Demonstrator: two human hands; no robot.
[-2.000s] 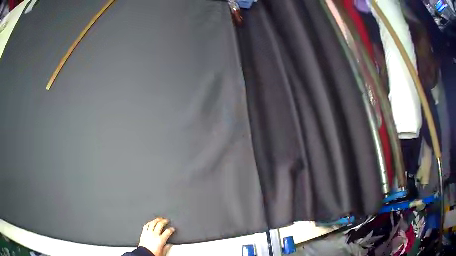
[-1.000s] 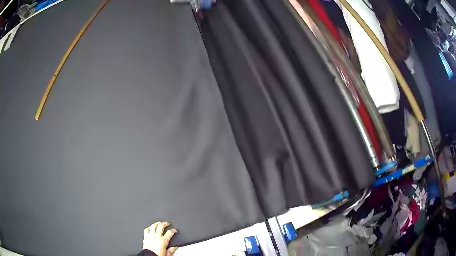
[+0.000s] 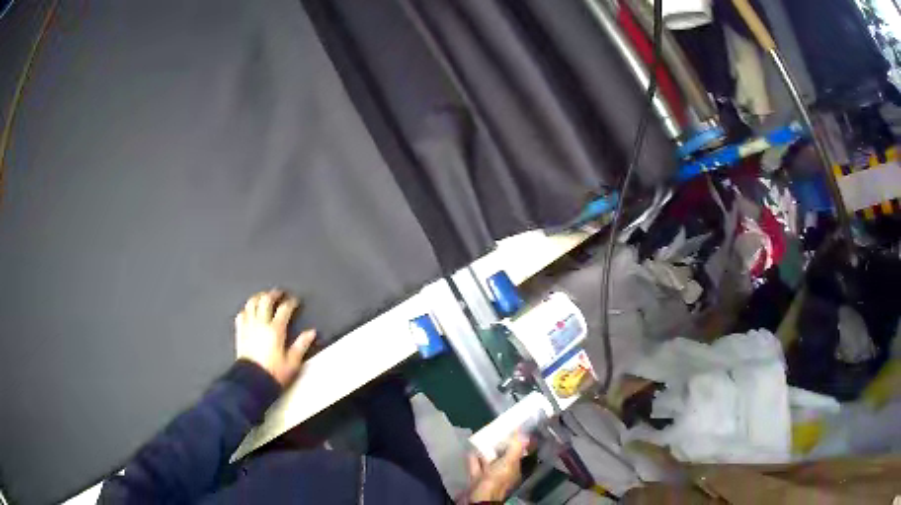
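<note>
Dark grey cloth [image 3: 198, 197] covers the table, with its near edge along the white table edge [image 3: 346, 365]. My left hand [image 3: 267, 335] lies on the cloth at that edge, fingers apart and palm down. A silver rail [image 3: 477, 353] sticks out past the table edge between two blue blocks, one at its left [image 3: 428, 336] and one at its right [image 3: 503, 293]. A white box with coloured labels [image 3: 555, 340] sits by the rail's near end. My right hand [image 3: 497, 471] is at a white handle-like part [image 3: 511, 426] below the box; its fingers appear closed on it, partly hidden.
A black cable [image 3: 615, 247] hangs down past the box. Loose folds of dark cloth [image 3: 533, 118] lie right of the rail line. A blue stand bracket [image 3: 741, 151], a pole [image 3: 810, 123] and white scraps [image 3: 726, 385] are at right. A thin stick [image 3: 22, 89] lies at far left.
The view has swung right and down. The white box, the cable and my right hand at the white part now show. My left hand still rests at the cloth's near edge.
</note>
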